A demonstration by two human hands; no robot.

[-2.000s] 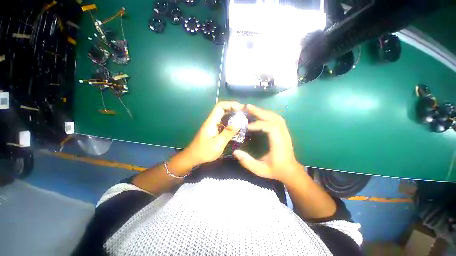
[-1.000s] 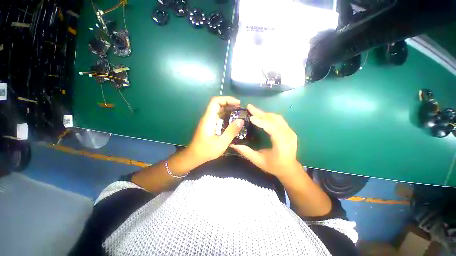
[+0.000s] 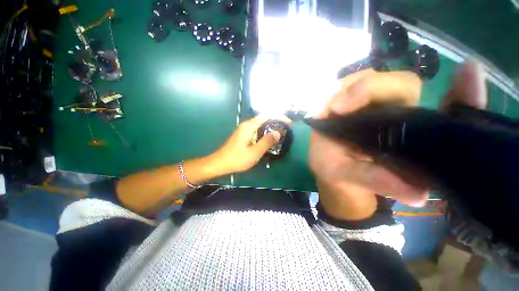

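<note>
My left hand holds a black round housing with a silvery circuit board in it, thumb across the board, low over the green mat. My right hand is wrapped around a long black electric screwdriver that looms large from the right. Its tip points left, at the front edge of the glaring white screw feeder. The hand and tool are blurred; whether a screw is on the tip cannot be told.
Wired circuit boards lie at left on the green mat. Small slotted black discs are left of the feeder. Black round housings stand right of it. A dark mass of stacked parts fills the far left.
My right hand has left the housing and taken hold of the screwdriver, bringing it down beside the feeder. My left hand still holds the housing. The view has shifted somewhat.
</note>
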